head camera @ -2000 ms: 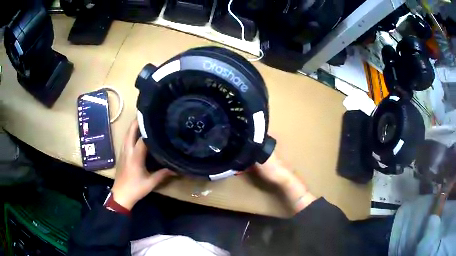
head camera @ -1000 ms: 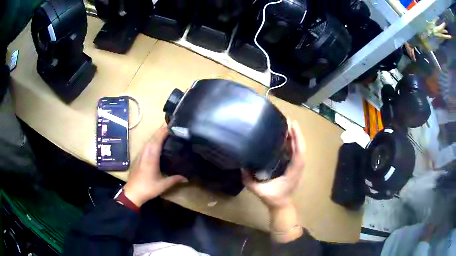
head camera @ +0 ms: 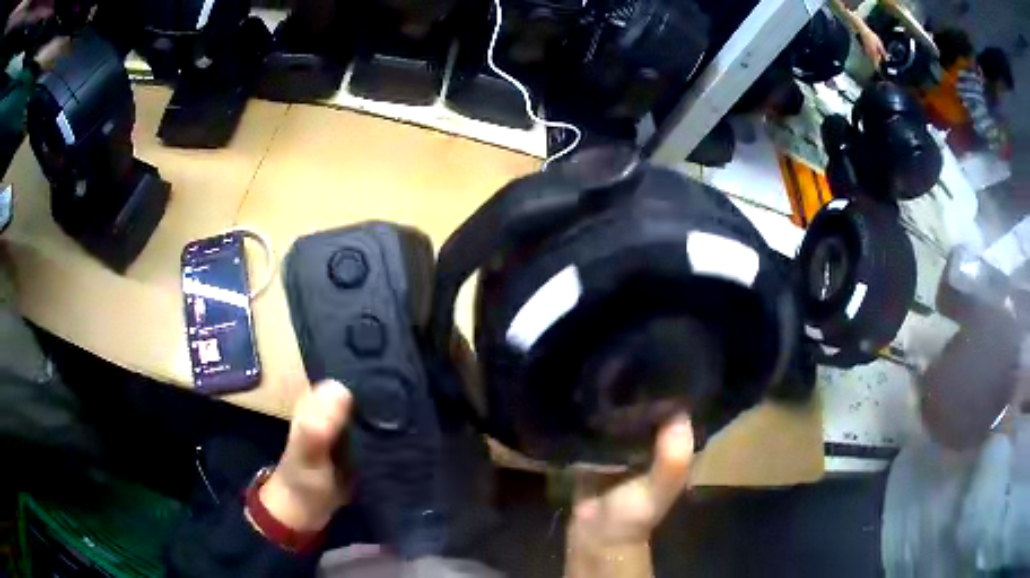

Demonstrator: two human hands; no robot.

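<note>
A portable fan [head camera: 633,305] is held up over the bench and turned sideways, its round head at the right with white strips on the rim. Its black base [head camera: 364,333] is at the left, underside towards me, showing round feet. My left hand [head camera: 311,452] grips the lower part of the base, thumb on its near edge. My right hand [head camera: 630,497] holds the lower rim of the head, thumb on the front. The fingers of both hands are mostly hidden behind the fan. The head's front is blurred and no digits can be read.
A lit smartphone [head camera: 221,314] lies on the tan bench [head camera: 215,186] at the left. A black fan [head camera: 96,147] stands at the far left, another [head camera: 855,282] at the right. More fans and a white cable [head camera: 511,73] are at the back, by a metal post [head camera: 734,79]. A person [head camera: 960,384] is at the right.
The fan has gone from standing with its display lit and facing me to lifted and turned on its side, base underside showing. Both hands have moved with it.
</note>
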